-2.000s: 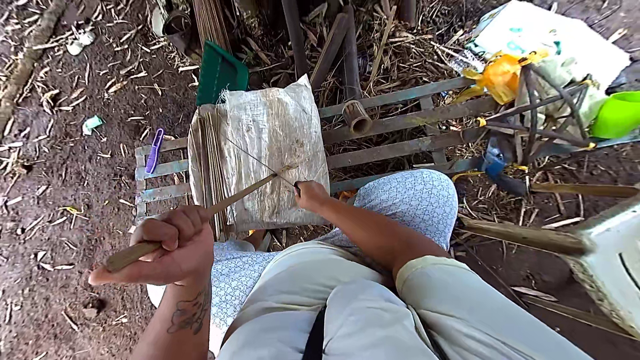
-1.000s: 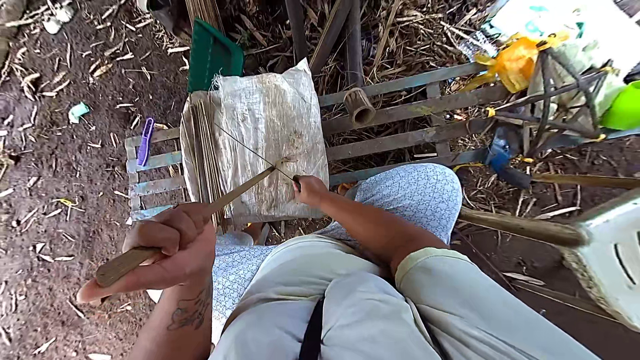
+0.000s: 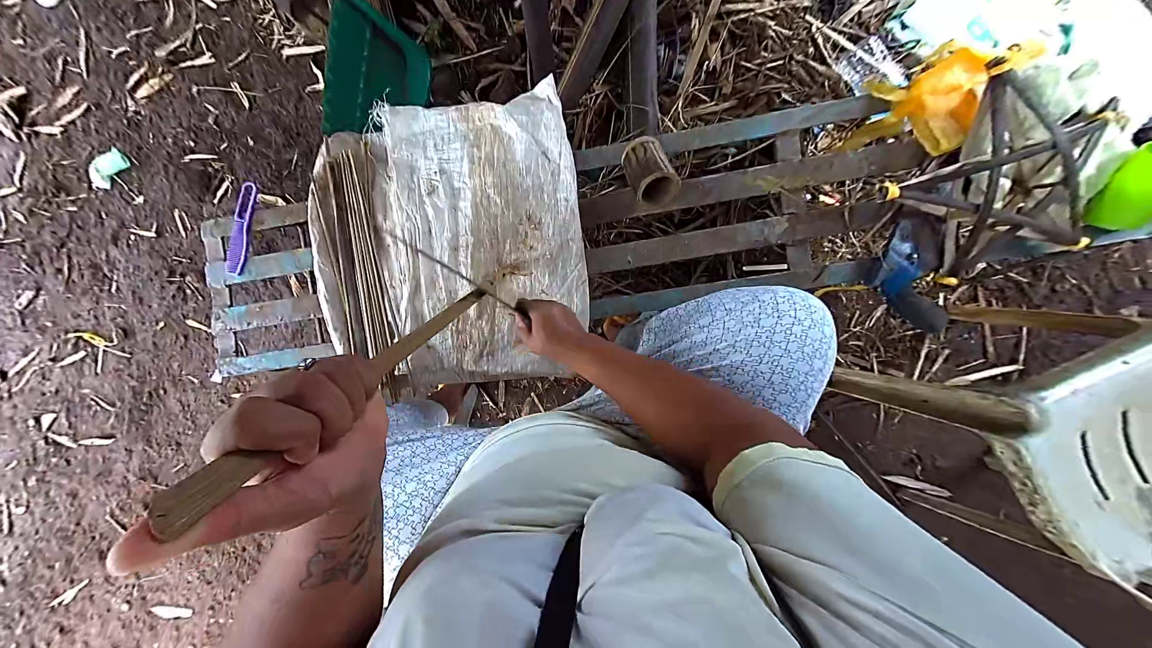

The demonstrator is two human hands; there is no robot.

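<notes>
My left hand (image 3: 297,450) is closed around a wooden stick (image 3: 432,333), whose thick end sticks out past my thumb. The stick's thin far tip meets a thin dark blade (image 3: 445,270) above a whitish woven sack (image 3: 468,189). My right hand (image 3: 549,331) grips the dark handle of that blade, low over the right part of the sack. The sack lies on a slatted bench (image 3: 738,236). Along its left side lies a bundle of thin brown strips (image 3: 355,243). Whether the blade's edge bites into the stick cannot be told.
A purple comb (image 3: 241,229) lies on the bench's left end, and a green plastic dustpan (image 3: 369,72) is behind the sack. A hollow bamboo piece (image 3: 652,171) rests on the slats. At right are an orange plastic bag (image 3: 945,99), dark bent rods and a white plastic chair (image 3: 1098,450).
</notes>
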